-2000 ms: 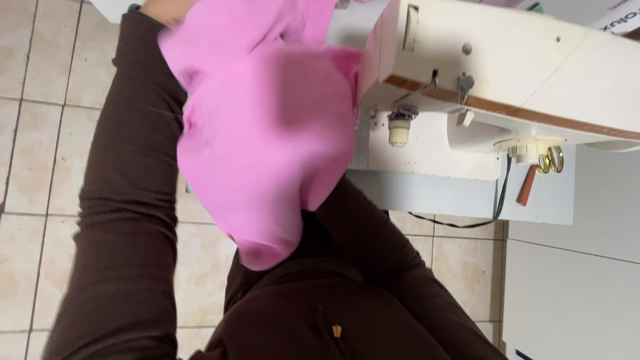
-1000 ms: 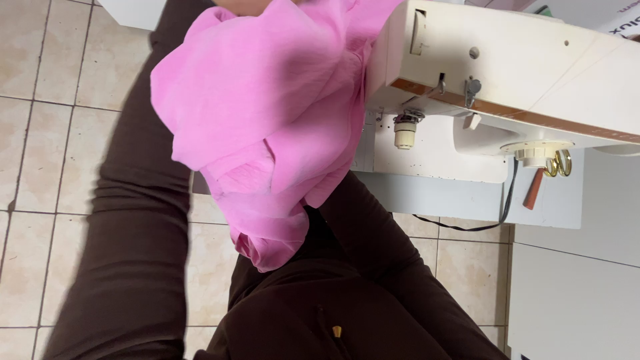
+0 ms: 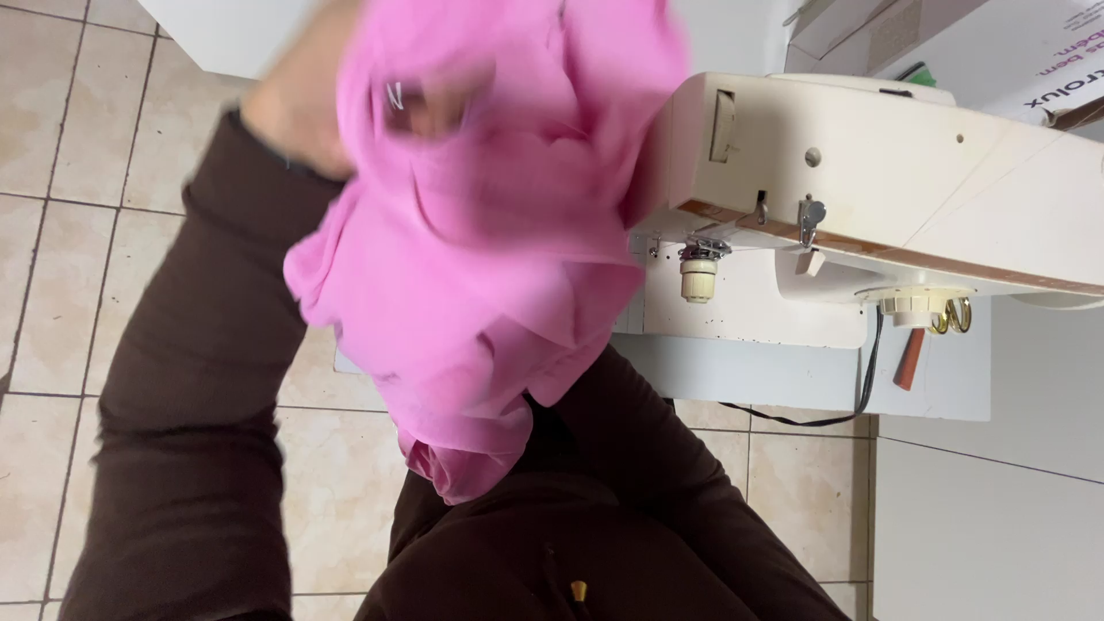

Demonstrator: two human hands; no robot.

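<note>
A bunched pink fabric garment (image 3: 509, 285) hangs over the middle of the view, its lower end rolled and loose above my lap. My left hand (image 3: 310, 95), blurred by motion, reaches in at the garment's upper left; its fingers are mostly covered by the cloth, with some skin and a dark patch with a white mark showing through a gap. Hidden under the garment is my right hand; only its brown sleeve shows. Just to the right, the cloth's edge lies against the head of a cream sewing machine (image 3: 862, 164).
The machine stands on a pale table (image 3: 733, 371). A black cord (image 3: 811, 423) loops at the table edge, near an orange-red tool handle (image 3: 910, 358). Behind the machine is a printed cardboard box (image 3: 975, 52). A white cabinet (image 3: 983, 526) is at right, with floor tiles at left.
My left hand and wrist have come down from the top edge and show more. The garment has shifted and its folds have changed, with a gap now in its upper part.
</note>
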